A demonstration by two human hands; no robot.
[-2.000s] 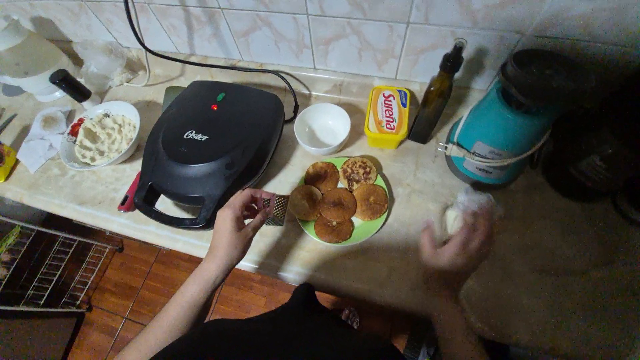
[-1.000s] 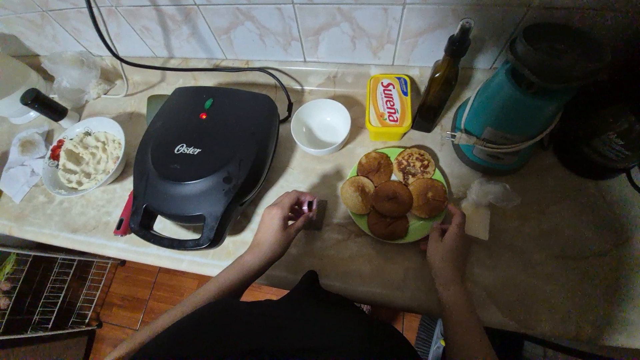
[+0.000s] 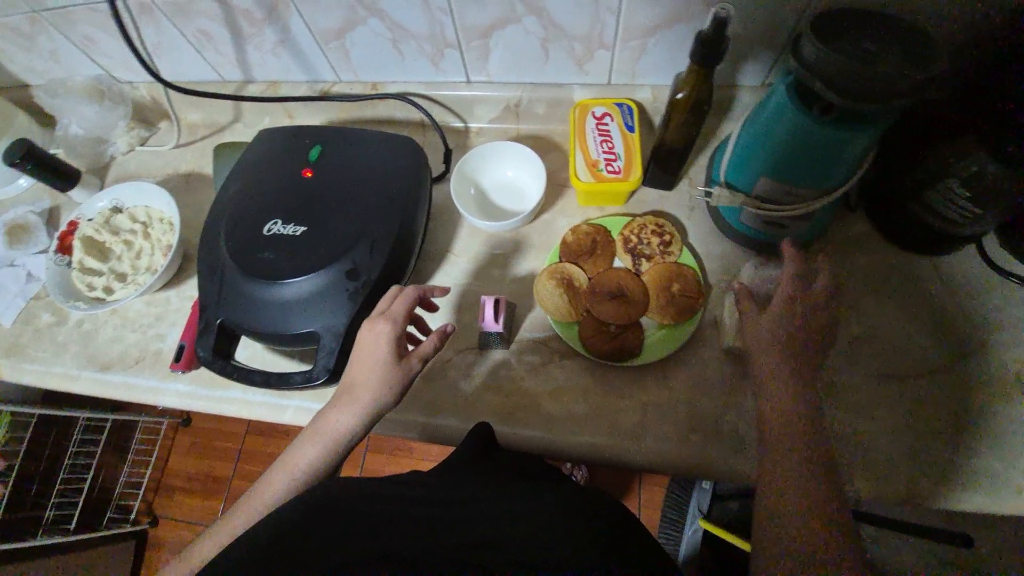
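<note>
My left hand [image 3: 400, 340] hovers empty, fingers apart, between the closed black Oster appliance [image 3: 312, 216] and a small pink-handled grater [image 3: 493, 322] standing on the counter. Right of the grater lies a green plate [image 3: 554, 320] with several browned round patties [image 3: 618, 296]. Beyond the plate, my right hand [image 3: 788, 312] is over a pale block [image 3: 731, 320], perhaps cheese, and its clear plastic wrap [image 3: 760, 276]. The hand partly hides both, and whether it grips them cannot be told. A white bowl [image 3: 498, 188] sits behind the grater.
At the back stand a yellow Sureña tub [image 3: 606, 152], a dark glass bottle [image 3: 686, 112] and a teal appliance [image 3: 808, 152] with its cord wrapped around. A bowl of pale dough [image 3: 120, 248] is at the left. A red handle [image 3: 186, 340] pokes out beside the black appliance, whose red light glows.
My left hand has let go of the small grater, which now stands on the counter. My right hand has moved from the plate's edge to the pale block and plastic.
</note>
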